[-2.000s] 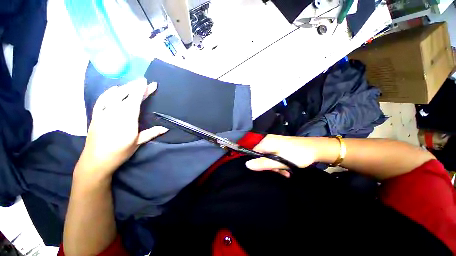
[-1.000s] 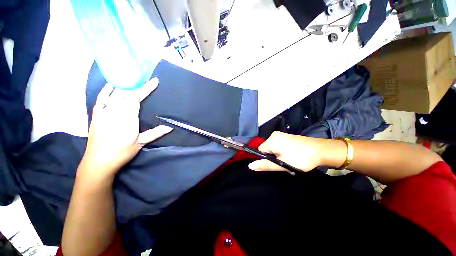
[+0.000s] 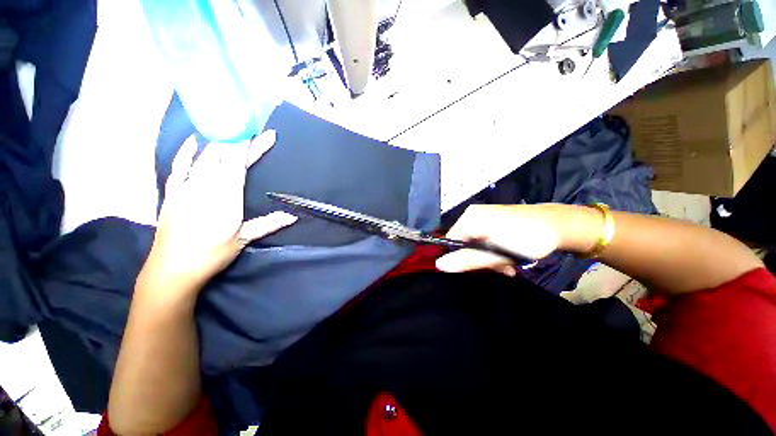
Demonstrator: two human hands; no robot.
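A navy garment panel lies on the white table in front of me, with a darker layer on it. My left hand lies flat on the cloth at its left part, fingers apart, thumb pointing right. My right hand holds the tailor's shears by the handles at the cloth's right edge. The blades look closed or nearly so and lie over the dark layer, the tip near my left thumb. Whether they touch the cloth I cannot tell.
A light-blue plastic piece hangs above my left fingers. The white machine head is beyond the cloth. The bobbin winder and a green-handled tool are at the far right. A cardboard box and crumpled dark cloth lie right. Navy cloth is heaped left.
Since the first frame the view has shifted a little. My right hand has risen slightly and the shears lie flatter across the cloth. My left hand stays on the cloth.
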